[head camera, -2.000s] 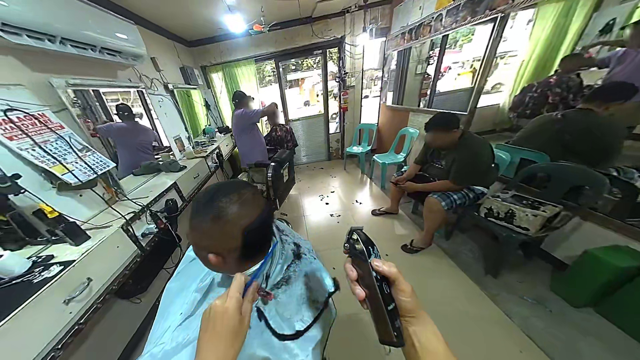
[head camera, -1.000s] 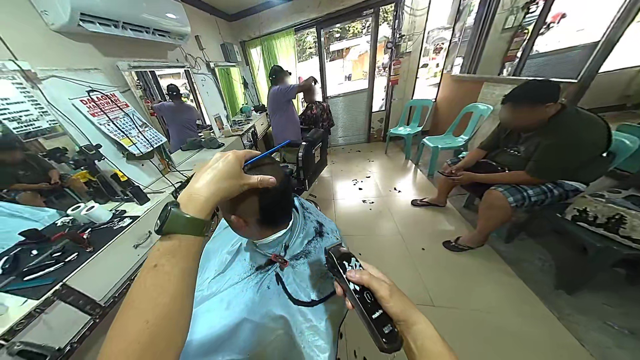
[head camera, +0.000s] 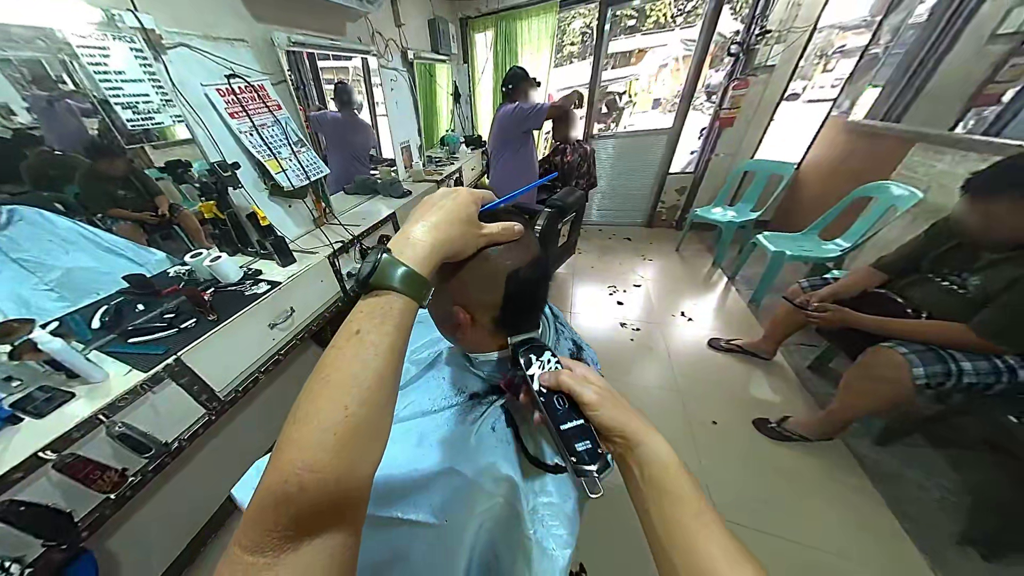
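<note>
My left hand (head camera: 456, 228) rests on top of the seated person's head (head camera: 480, 292), with a blue comb (head camera: 520, 192) held in it and pointing up to the right. A green-banded watch (head camera: 396, 276) is on that wrist. In my right hand (head camera: 588, 400) is a black hair clipper (head camera: 560, 416), its blade end at the nape, beside a patch of longer dark hair. A light blue barber's cape (head camera: 472, 472) covers the person's shoulders, with cut hair lying on it. A black cord or strap curves over the cape beside the clipper.
A counter (head camera: 240, 328) with tools on a black mat (head camera: 152, 320) runs along the left. At right a person (head camera: 904, 296) sits beside green plastic chairs (head camera: 848, 224). Farther off, another person (head camera: 516, 144) stands at a second barber's chair (head camera: 560, 224). Hair clippings (head camera: 628, 296) lie on the floor.
My left hand has gone from the side of the neck to the top of the head, holding the comb. The clipper, first held away to the right, is now at the nape.
</note>
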